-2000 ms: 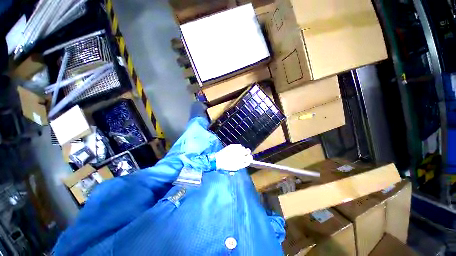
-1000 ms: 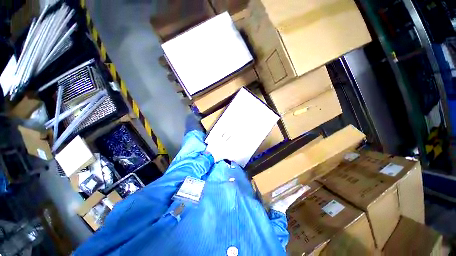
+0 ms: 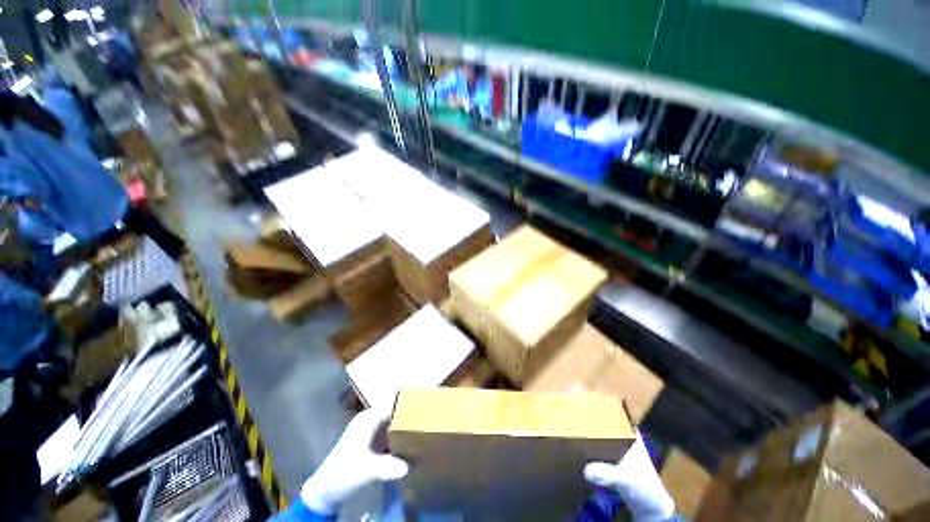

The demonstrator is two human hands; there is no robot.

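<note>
A closed brown carton (image 3: 510,464) is held upright close in front of me, its narrow taped edge facing up. My left hand (image 3: 359,464), in a white glove, grips its left side. My right hand (image 3: 634,479), also white-gloved, grips its right side, cut off by the bottom edge. Just beyond the carton is a white-faced box (image 3: 410,357). A plain brown carton (image 3: 527,291) stands to its right. Farther off, white-topped stacks (image 3: 331,214) stand side by side.
Labelled cartons (image 3: 806,469) are at the lower right. The green-topped line with a blue bin (image 3: 571,145) runs along the right. Yellow-black floor tape (image 3: 240,408) and crates of white strips (image 3: 133,408) lie left. People in blue smocks (image 3: 61,173) are at the far left.
The view has swung up towards the far stacks and line. The white-faced piece in front of me is no longer seen; both hands now hold a brown carton.
</note>
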